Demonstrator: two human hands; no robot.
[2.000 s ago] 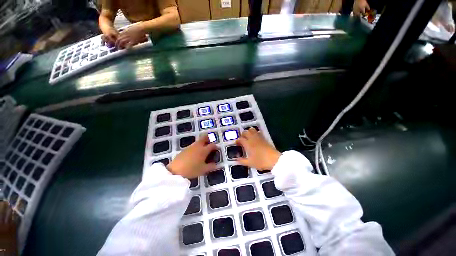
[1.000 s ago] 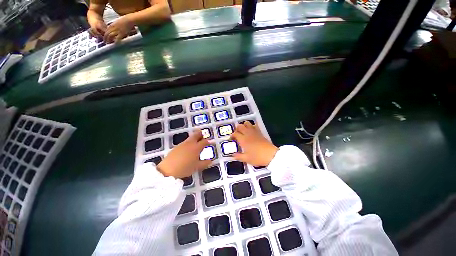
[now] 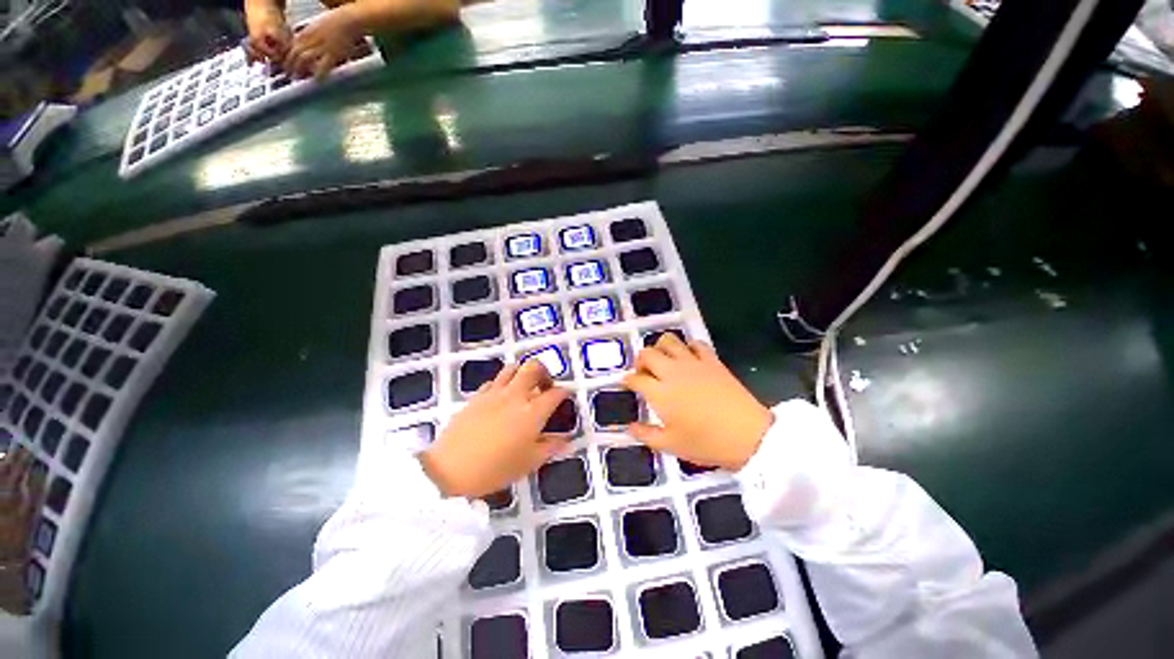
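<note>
The white foam tray [image 3: 525, 521] lies in front of me, with rows of dark rounded display units. Lit screens [image 3: 595, 312] glow in pairs in the two middle columns of the upper rows; the lowest lit pair is plain white. My left hand [image 3: 498, 429] lies over the tray, its fingertips at the lower left lit unit and the dark unit below it. My right hand [image 3: 693, 399] lies over the right columns, thumb and fingers at the edge of a dark unit [image 3: 615, 409]. Both hands hold nothing, fingers apart.
Another tray [image 3: 119, 373] of dark units lies at the left. Across the glossy green bench [image 3: 541, 116], another person's hands [image 3: 303, 45] work over a third tray [image 3: 193, 116]. A dark post [image 3: 888, 206] with a white cable [image 3: 921, 238] stands at the right.
Both hands have moved down the tray by about a row. Another pair of units has lit up, and the pair above now shows square patterns. The view has shifted slightly.
</note>
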